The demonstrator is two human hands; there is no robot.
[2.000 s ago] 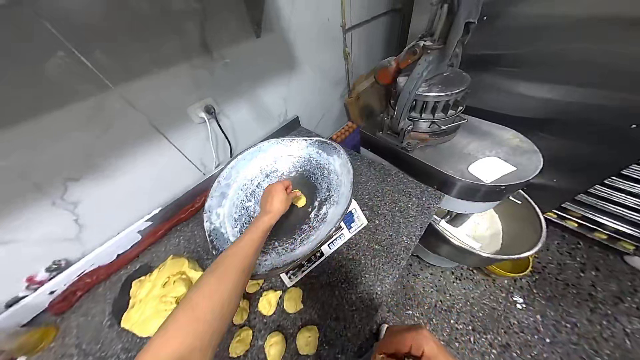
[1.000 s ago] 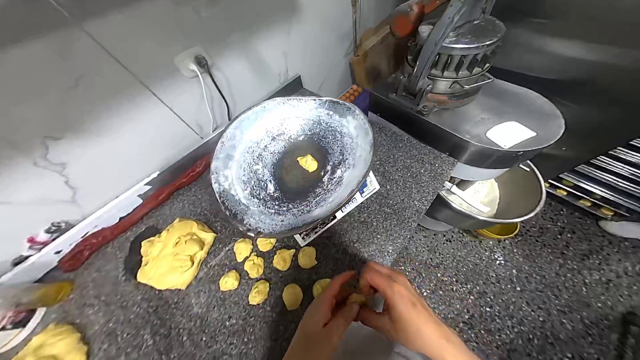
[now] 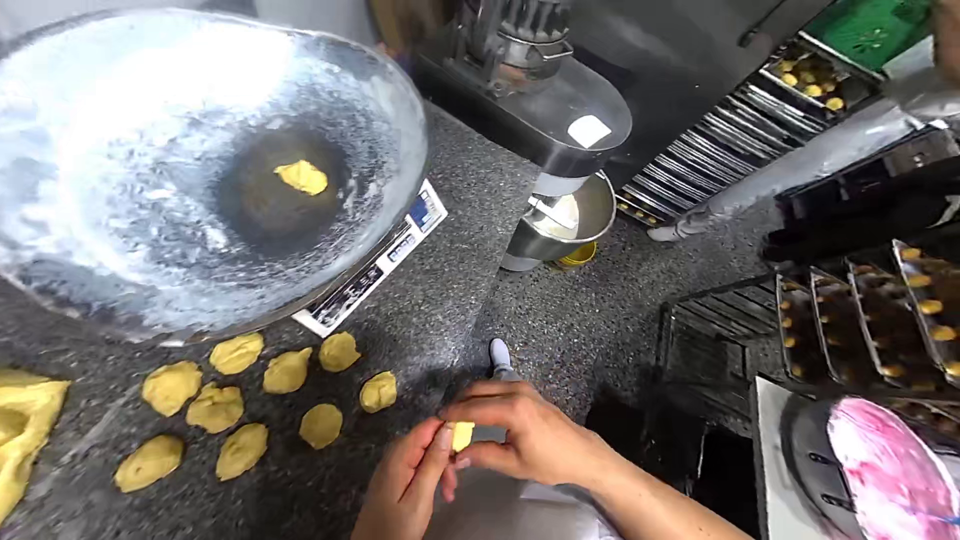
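Between my two hands, at the lower middle, is a small piece of yellow dough (image 3: 462,436). The thumb and fingers of my left hand (image 3: 411,480) pinch its left side, while my right hand (image 3: 525,435) grips it from the right. A large flour-dusted metal pan (image 3: 150,225) rests tilted on a white scale (image 3: 375,274) at the upper left. One dough lump (image 3: 302,178) lies in the pan. Several flattened dough pieces (image 3: 241,451) are spread on the speckled stone counter (image 3: 420,315), and a big dough mass (image 3: 22,427) sits at the left edge.
A mixer (image 3: 555,112) with a steel bowl (image 3: 592,214) stands beyond the counter. Right of it are stacked trays (image 3: 720,142) and a person's white-clad leg (image 3: 795,161). Racked trays of dough balls (image 3: 862,322) and a pot with pink contents (image 3: 885,465) are at the right.
My right hand has left the pan, where it was two seconds ago, and meets my left hand at the lower middle. The view has swung right and moved nearer the pan.
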